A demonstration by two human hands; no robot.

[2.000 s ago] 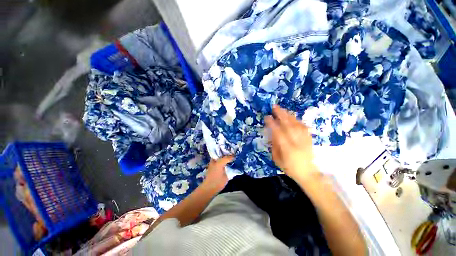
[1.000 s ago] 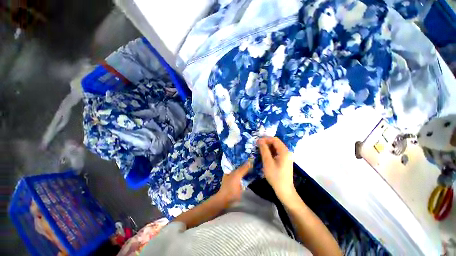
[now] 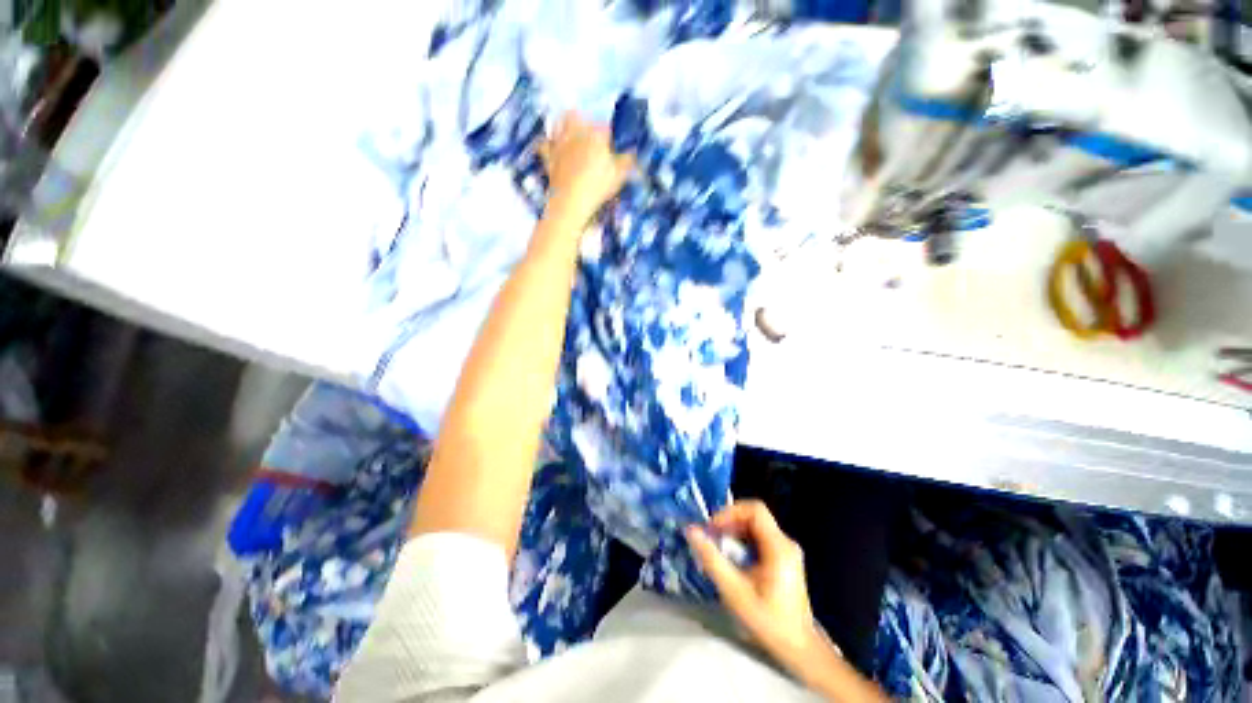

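The blue floral garment piece (image 3: 687,343) lies across the white table and hangs over its front edge towards my lap, with pale wrong-side cloth beside it. My left hand (image 3: 588,168) is stretched far forward on the cloth, its fingers on a fold; blur hides whether they grip it. My right hand (image 3: 748,556) is near my lap, thumb and finger pinching the lower edge of the garment piece. The sewing machine (image 3: 1057,124) stands at the upper right, blurred, its needle area (image 3: 913,213) to the right of the cloth.
Yellow and red handled scissors (image 3: 1101,290) lie right of the needle area, with a small red tool (image 3: 1236,368) at the right rim. A blue crate (image 3: 268,515) with floral fabric stands below the table at left. A fabric bundle (image 3: 1057,604) hangs at lower right. The white table (image 3: 220,179) extends left.
The view has turned towards the machine. My left hand has moved from the lower edge far forward onto the cloth. My right hand stays at the lower edge, and the garment piece now hangs lengthwise towards me.
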